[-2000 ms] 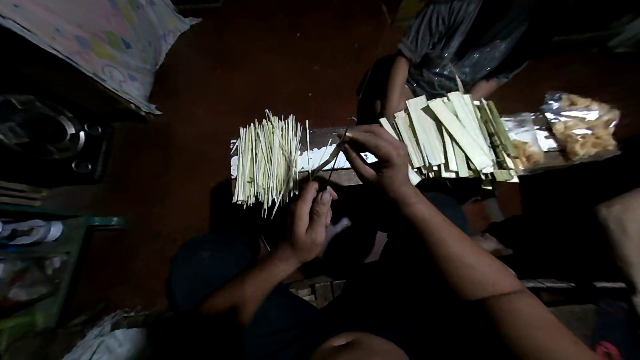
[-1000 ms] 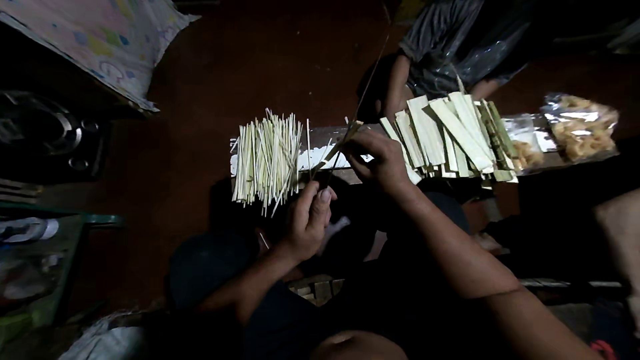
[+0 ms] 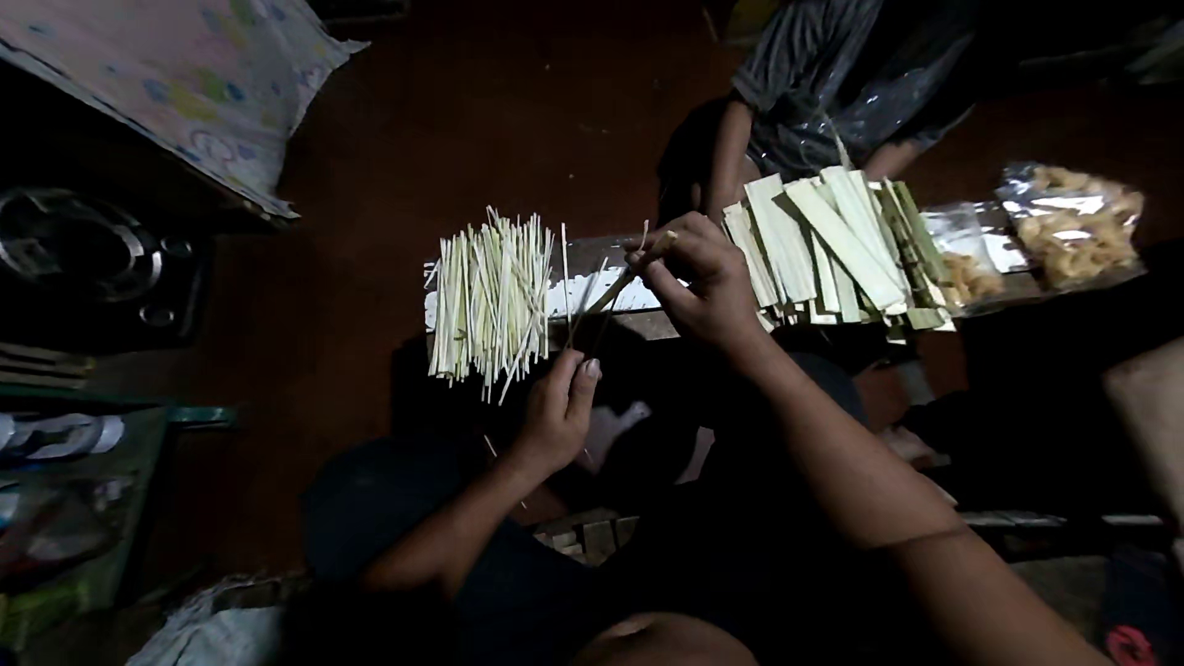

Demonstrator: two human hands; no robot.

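My left hand (image 3: 562, 412) pinches the lower ends of thin strips between thumb and fingers, just below a narrow bench (image 3: 647, 324). Above and to the right, my right hand (image 3: 705, 273) is closed on a narrow piece of bamboo or similar plant material (image 3: 612, 291), whose tip shows past the fingers; whether it also holds a blade cannot be told. On the bench left of my hands lies a pile of thin pale sticks (image 3: 490, 296), with a single stick (image 3: 564, 268) apart from it. Wider pale split slats (image 3: 842, 250) are heaped right of my right hand.
Plastic bags of light brown pieces (image 3: 1078, 227) lie at the bench's right end. Another person's forearm (image 3: 731, 157) is behind the slats. A gas stove (image 3: 83, 250) stands at the left, below a patterned cloth (image 3: 185, 74). A green shelf (image 3: 139, 481) is at lower left.
The long thin strand that rose above my right hand one second ago no longer shows there. Thin strips now show between my two hands. My left hand has stayed in nearly the same place.
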